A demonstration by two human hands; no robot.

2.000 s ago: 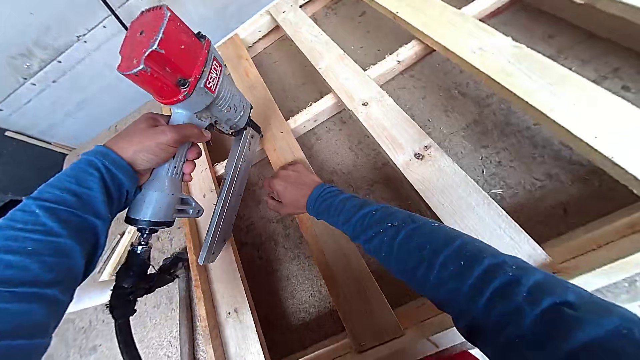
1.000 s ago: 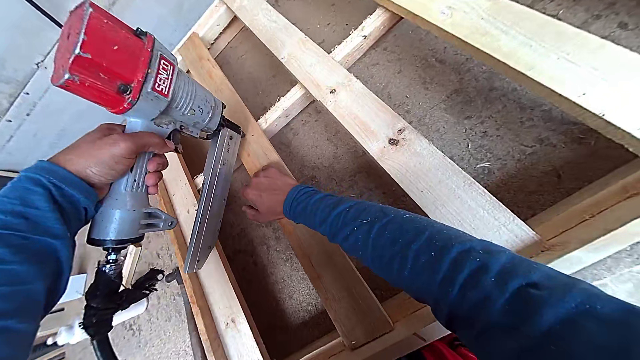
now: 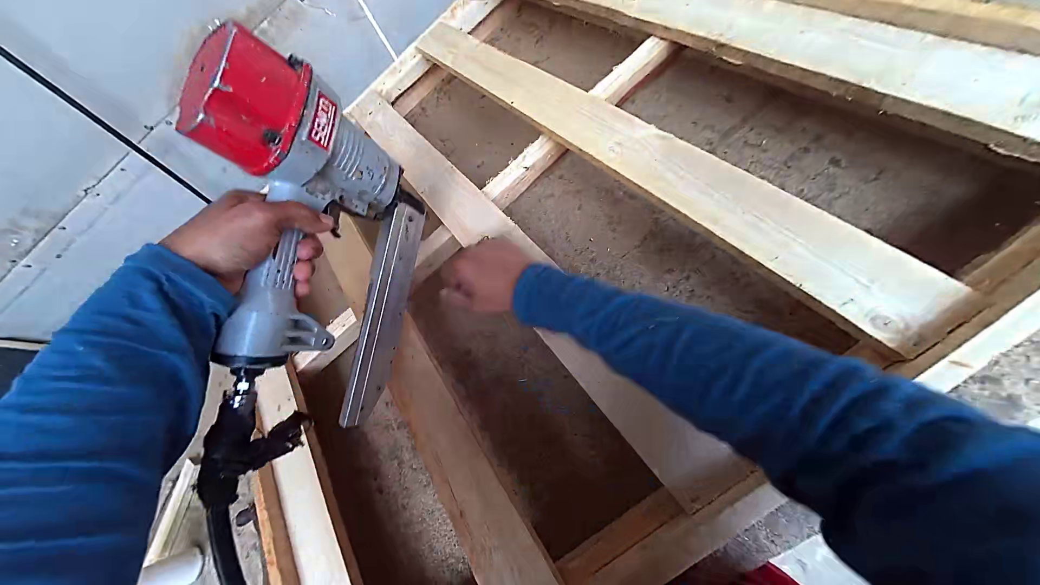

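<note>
My left hand (image 3: 252, 236) grips the handle of a red and grey Senco pneumatic nailer (image 3: 284, 130). Its long metal magazine (image 3: 382, 317) slants down over the wooden frame, and its nose is hidden behind the magazine top. A black air hose (image 3: 223, 536) with a taped fitting hangs from the handle's base. My right hand (image 3: 487, 276), fingers curled and slightly blurred, rests at a wooden slat (image 3: 617, 390) that runs diagonally across the frame. Whether the fingers grip the slat's edge is unclear. Another slat (image 3: 455, 455) lies to its left, partly behind the magazine.
A crosspiece (image 3: 528, 171) runs beneath the slats. Further slats (image 3: 731, 187) lie to the right, with gaps showing the concrete floor (image 3: 772, 146). The frame's end rail (image 3: 691, 536) is near me. A pale panel wall (image 3: 81, 162) stands at the left, crossed by a black cable (image 3: 106, 126).
The view has shifted over the frame. My right hand has moved to a different slat, farther right than the one it touched before. The nailer remains in my left hand.
</note>
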